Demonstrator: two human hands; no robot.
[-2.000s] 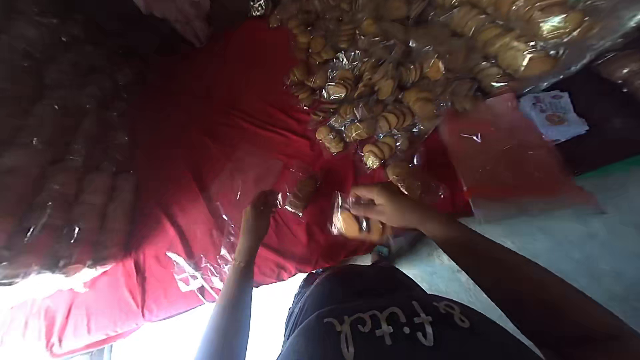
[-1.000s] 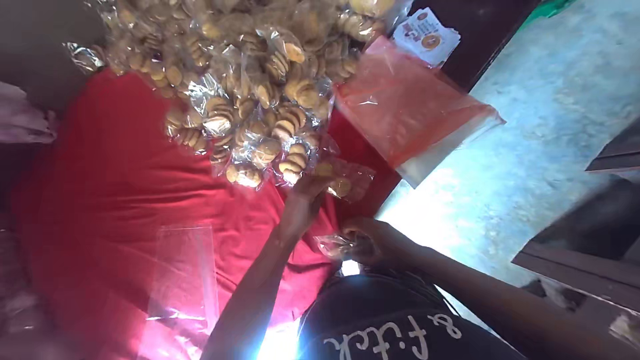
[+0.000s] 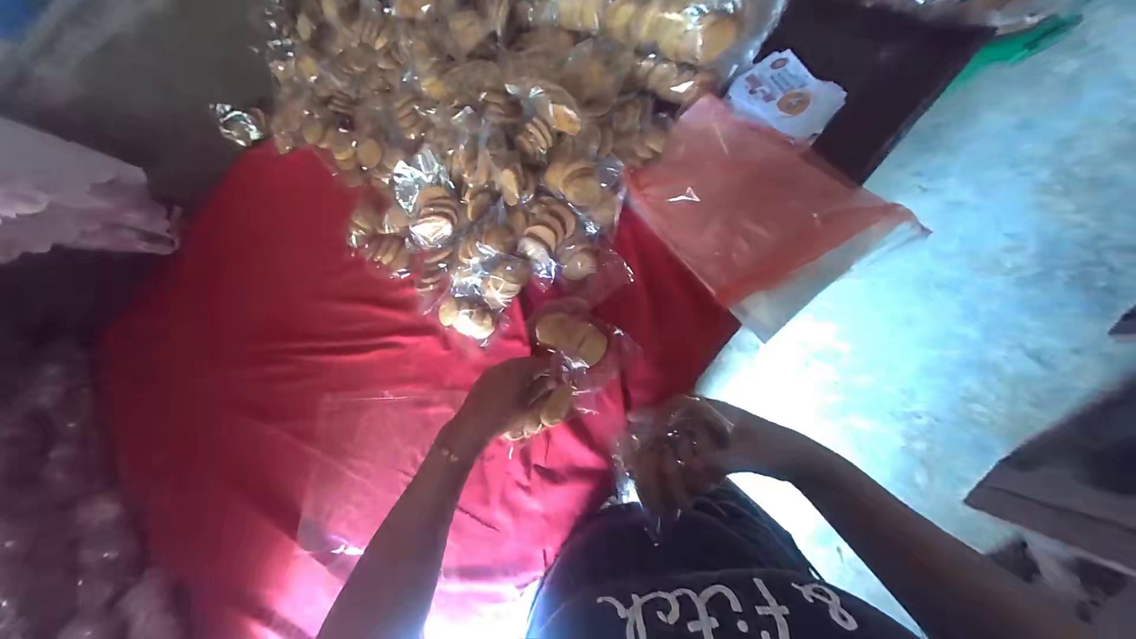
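Observation:
My left hand (image 3: 506,399) is closed on a clear plastic packet of round biscuits (image 3: 555,404), over the red cloth. Just beyond its fingers, another packet of biscuits (image 3: 572,337) lies at the near end of the heap. My right hand (image 3: 679,457), close to my lap, holds a crinkled clear plastic bag (image 3: 710,426); glare and blur hide what is inside. Above both hands spreads a large heap of biscuit packets (image 3: 479,177). A flat, clear plastic bag (image 3: 382,470) lies on the cloth left of my left forearm.
The red cloth (image 3: 231,355) covers the work surface. Right of the heap lie a large reddish plastic bag (image 3: 763,204) and printed paper labels (image 3: 788,96). Wrapped goods (image 3: 62,497) stand along the left edge. A dark piece of furniture (image 3: 1065,470) is at the far right.
My left hand has moved back from the heap's near edge and now grips biscuits. My right hand stays near my lap with clear plastic. The view turned strongly after the first frame.

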